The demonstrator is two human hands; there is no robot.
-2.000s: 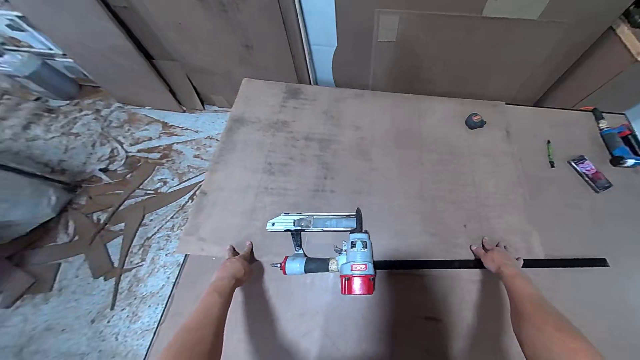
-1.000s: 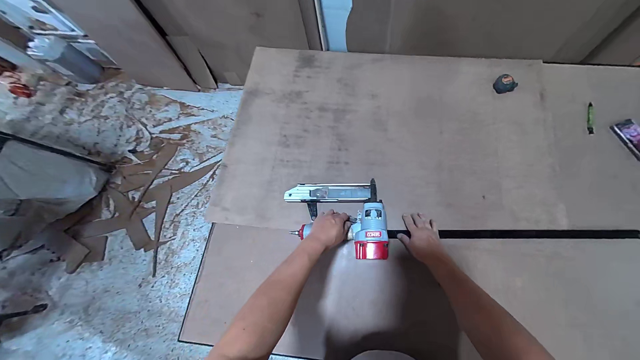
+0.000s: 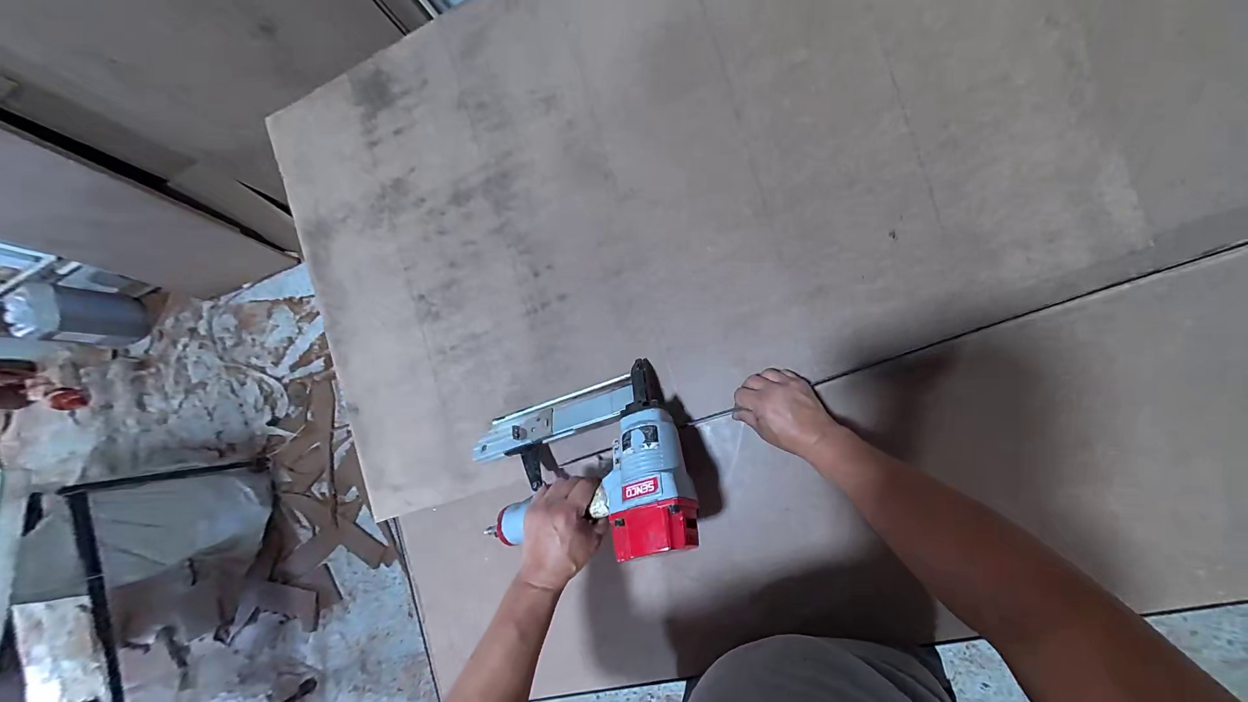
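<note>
A grey and red Senco pneumatic nailer or stapler (image 3: pixel 651 478) lies over two brown sheets, its long metal magazine pointing left. My left hand (image 3: pixel 561 531) is closed around its handle, the air fitting sticking out to the left. To the right of the tool, my right hand (image 3: pixel 780 409) rests at the line between the upper sheet (image 3: pixel 702 195) and the lower sheet (image 3: pixel 1102 439), its fingers bent over a thin dark strip or edge there. Whether the fingers grip that strip, I cannot tell.
Torn cardboard-like scraps (image 3: pixel 312 517) litter the floor at the left, near a black-framed object (image 3: pixel 175 536) with plastic over it. Large panels (image 3: pixel 185 58) stand at the upper left. A grey cylinder (image 3: pixel 97 314) lies at the left. My knee (image 3: pixel 819 673) is by the lower sheet's edge.
The wide black band between the sheets now shows as a thin line. My left hand has moved right onto the tool's handle, and my right hand has come left towards the tool. The view has shifted and turned.
</note>
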